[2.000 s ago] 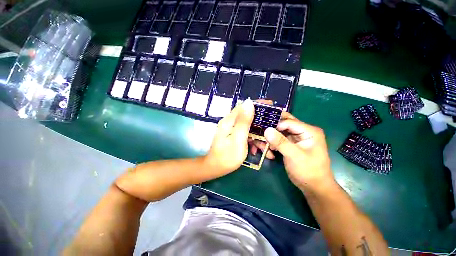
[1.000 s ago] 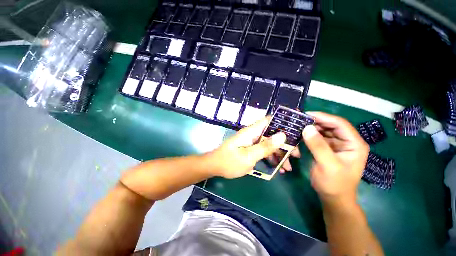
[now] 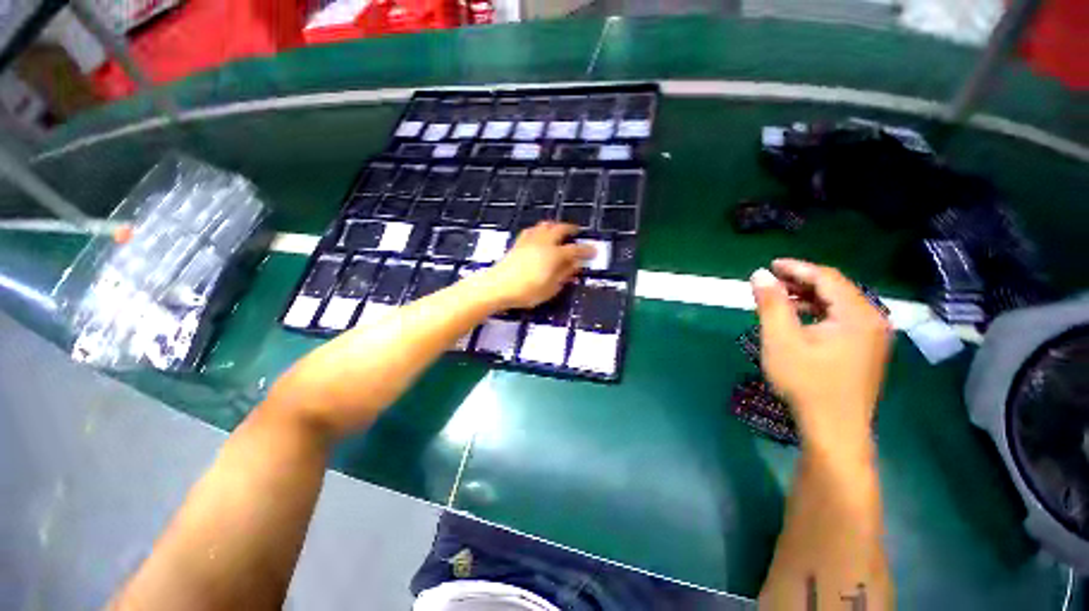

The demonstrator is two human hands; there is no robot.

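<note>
The black parts tray (image 3: pixel 629 346) lies ahead of me with rows of phone housings, many with a white lower part. My left hand (image 3: pixel 547 265) reaches over it to the right end of the nearer sideways row, its fingers on a phone housing (image 3: pixel 598 254) lying sideways in or at a pocket. The fingers hide most of this housing; its white part shows. My right hand (image 3: pixel 826 346) is raised over the loose keypads (image 3: pixel 764 408), thumb and curled fingers apart. I see nothing held in it. It partly hides the keypads.
A shiny clear bag of parts (image 3: pixel 179 269) lies left of the tray. A dark keypad heap (image 3: pixel 866 167) is at the back right. A small pale card (image 3: pixel 935 341) lies near a round grey device (image 3: pixel 1039 418) at the right edge. Red objects (image 3: pixel 239 45) are beyond the bench.
The view has lifted and shows more bench. The phone housing has left the space between my hands. My left hand has moved forward to the tray; my right hand is separate, above the keypads.
</note>
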